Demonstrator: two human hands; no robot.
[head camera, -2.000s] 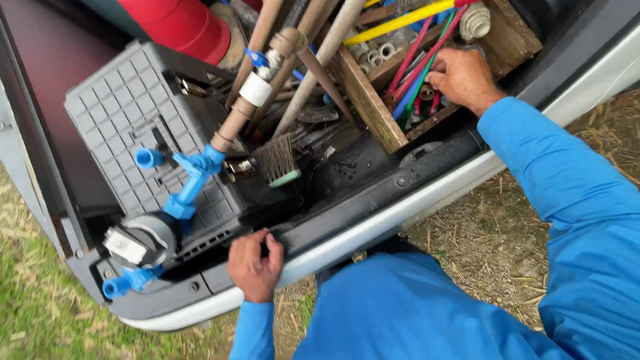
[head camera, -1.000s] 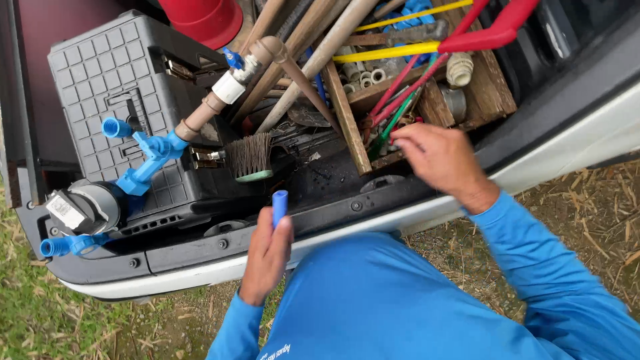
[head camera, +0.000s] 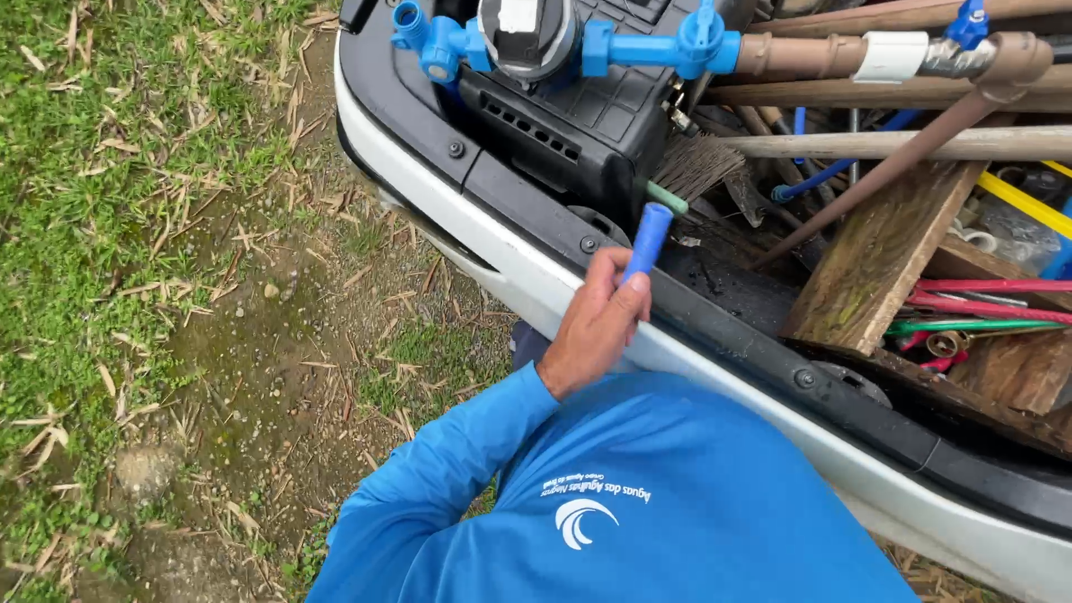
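Observation:
My left hand (head camera: 599, 322) is closed around a short blue tube or handle (head camera: 647, 239), whose end points up past my fingers at the vehicle's black sill. Just beyond it lie a brush with dark bristles (head camera: 691, 167) and a pale green edge, and a black ribbed case (head camera: 553, 159). On the case rests a water meter (head camera: 529, 38) with blue fittings (head camera: 703, 42), joined to a brown pipe assembly (head camera: 796, 57). My right hand is out of the frame. Red-handled (head camera: 997, 306) and green-handled (head camera: 971, 326) tools lie in the wooden box at right.
The vehicle's black sill (head camera: 712, 343) and white bumper (head camera: 519, 289) cross the view diagonally. Long wooden handles (head camera: 904, 144) lie over the load, near a wooden crate wall (head camera: 888, 251) and a yellow bar (head camera: 1026, 201). Grass and dry leaves (head camera: 167, 251) cover ground at left.
My left hand, on the sill with no tube two seconds ago, now holds the blue tube. My right hand, over the wooden box before, has left the view. The view has swung left.

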